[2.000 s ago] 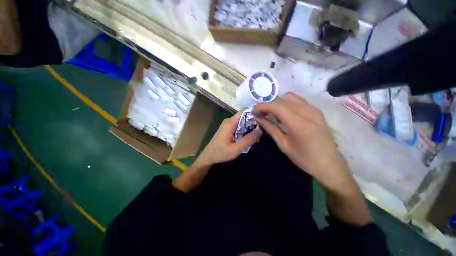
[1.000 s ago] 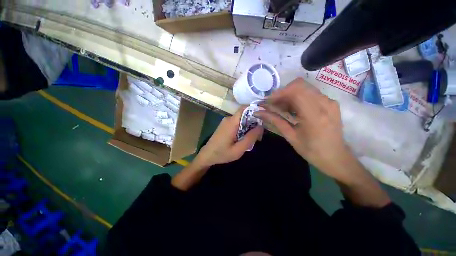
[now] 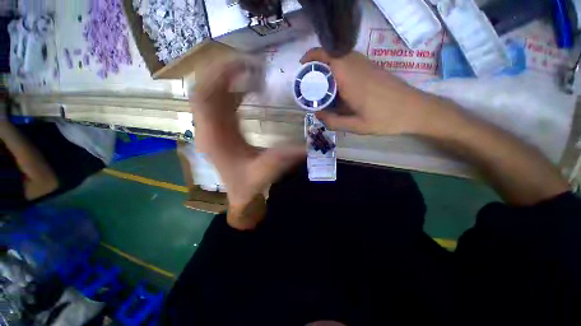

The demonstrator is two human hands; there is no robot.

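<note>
The white device body [image 3: 322,167] hangs at the bench's front edge, its open handle pointing down and showing dark parts and wiring [image 3: 320,139]. Its round head [image 3: 315,86] with a spoked ring faces up. My right hand [image 3: 363,95] grips the device around the head from the right. My left hand [image 3: 232,127] is off the device, to its left, blurred, with thumb and fingers apart; nothing can be seen in it. The dark tube of the screwdriver [image 3: 332,22] hangs just above my right hand, blurred.
A carton of small white parts [image 3: 172,28] stands beside the feeder box [image 3: 232,19]. Purple-pink parts [image 3: 108,38] lie at left. A printed sheet [image 3: 404,54] and white trays [image 3: 474,38] lie at right. A floor carton [image 3: 207,172] and another person's arm [image 3: 28,153] are at left.
My left hand has let go of the handle and moved up and left. My right hand has moved from the open handle to grip the head. The view has shifted left along the bench.
</note>
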